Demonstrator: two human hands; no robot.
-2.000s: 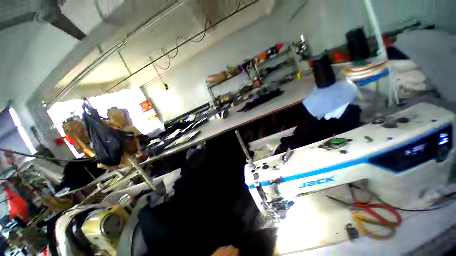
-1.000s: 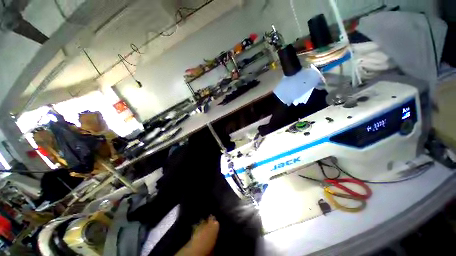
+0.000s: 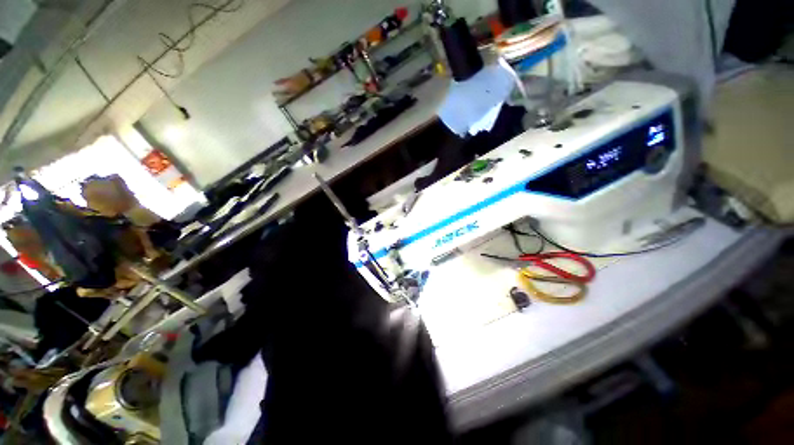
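A large mass of black fabric (image 3: 339, 348) lies left of and below the needle area and hangs over the table's front edge. The white sewing machine (image 3: 514, 182) marked JACK, with a blue stripe, stands to its right. The presser foot area (image 3: 405, 287) is brightly lit at the fabric's right edge; whether the fabric lies under the foot cannot be told. Scissors (image 3: 557, 278) with red and orange-yellow loops lie under the machine's arm, beside a small dark item (image 3: 520, 298). Neither of my hands is in view.
Another machine (image 3: 126, 391) with grey cloth beside it stands at the lower left. A long table (image 3: 335, 165) with dark pieces runs behind. A black thread cone (image 3: 461, 52) and pale blue sheets (image 3: 477, 100) are behind the machine. The white table's edge (image 3: 601, 339) curves at the lower right.
The view has swung right and down, so the machine sits further left and higher. A hand seen earlier at the bottom on the black fabric is out of view. The scissors remain under the arm.
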